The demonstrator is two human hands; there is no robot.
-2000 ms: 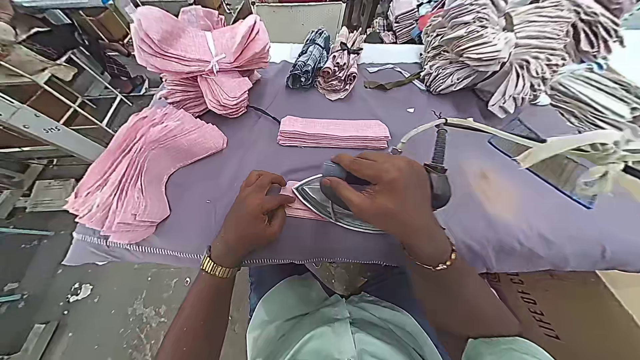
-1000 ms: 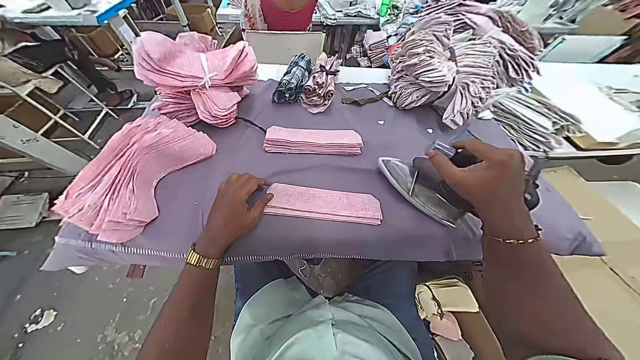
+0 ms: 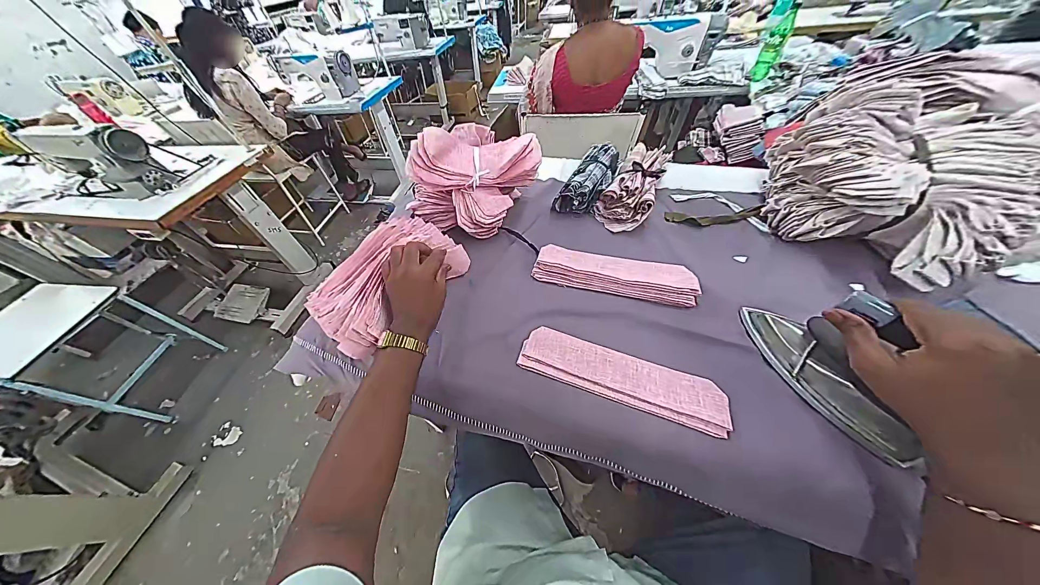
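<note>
My left hand (image 3: 416,286) rests on the fanned stack of pink fabric pieces (image 3: 349,305) at the table's left edge, its fingertips at the top pieces; whether it pinches one I cannot tell. My right hand (image 3: 934,374) grips the handle of an iron (image 3: 821,374), which stands on the purple cloth at the right. Between my hands lie two flat stacks of folded pink strips: a thicker one (image 3: 615,275) farther off and a thinner one (image 3: 624,380) nearer me. A tied bundle of pink pieces (image 3: 474,175) sits behind the fanned stack.
Rolled dark plaid (image 3: 587,179) and pale patterned (image 3: 632,188) bundles lie at the back of the purple-covered table (image 3: 487,366). A big tied bundle of greyish pieces (image 3: 910,162) fills the back right. Beyond are sewing machines (image 3: 317,75) and seated people (image 3: 593,69).
My left hand has moved from the nearer pink strips to the fanned stack. The iron, over those strips two seconds ago, has moved off to the right in my right hand. The view has turned left.
</note>
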